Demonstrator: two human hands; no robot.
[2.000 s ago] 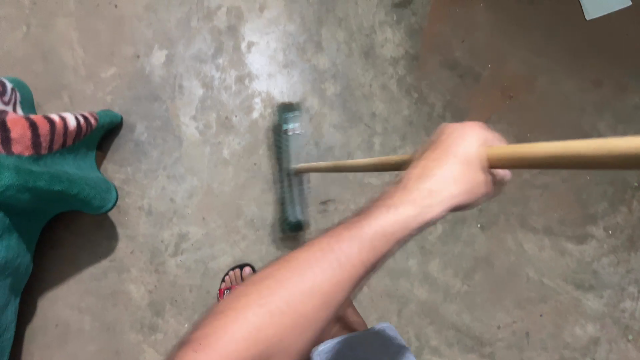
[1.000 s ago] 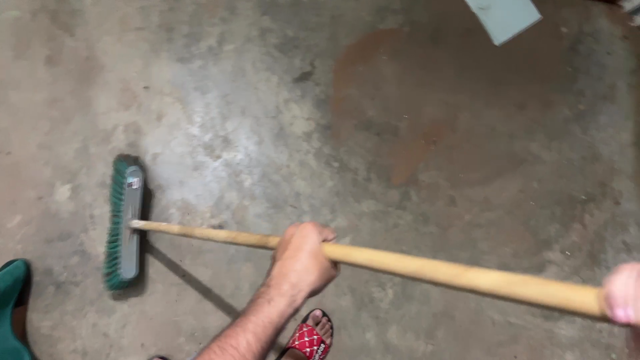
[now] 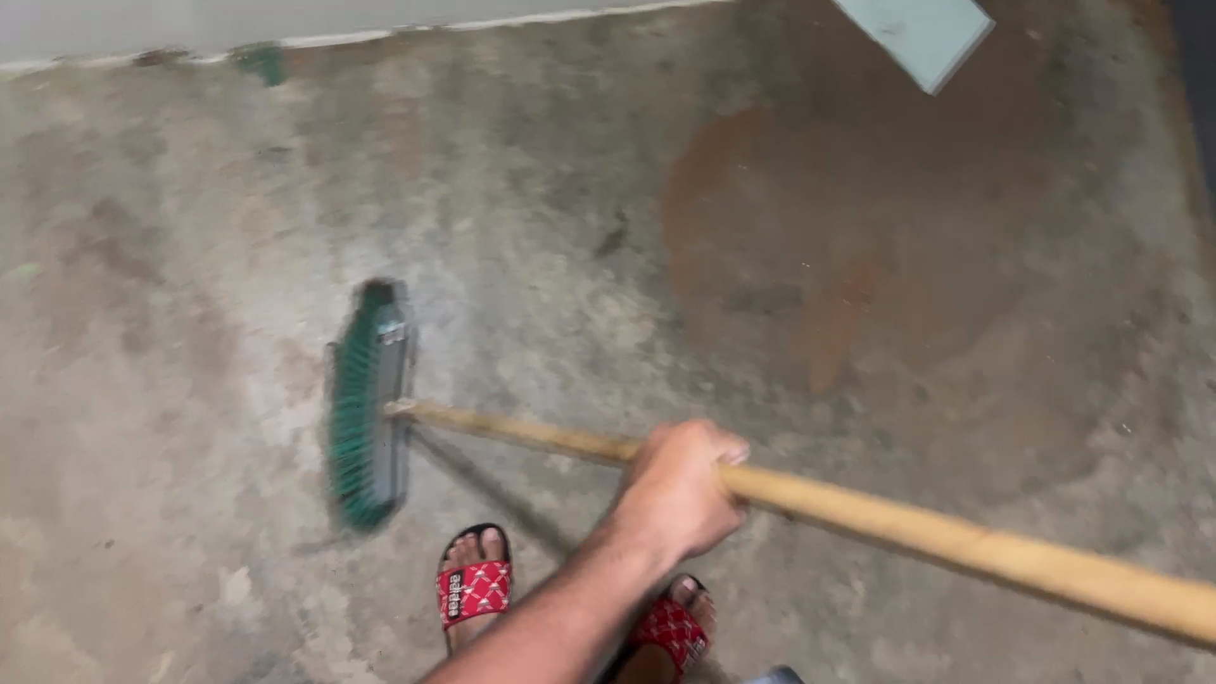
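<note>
My left hand (image 3: pixel 686 486) is closed around the wooden handle (image 3: pixel 912 532) of a push broom, about midway along the part that shows. The handle runs from the broom head at the left to the right edge of the view. The broom head (image 3: pixel 375 408), grey with green bristles, is on the concrete floor and tilted, its bristles showing on the left side. It is blurred. My right hand is out of view.
Below the broom head are my feet in red patterned slides (image 3: pixel 475 591), one partly behind my left forearm. A pale flat panel (image 3: pixel 917 33) lies at the upper right, near a reddish-brown floor stain (image 3: pixel 826 332). A light wall (image 3: pixel 190 24) borders the floor at the top left.
The view has shifted, bringing in the wall; the green cloth at the left has left it. My right hand, on the handle at the right edge one second ago, is out of view.
</note>
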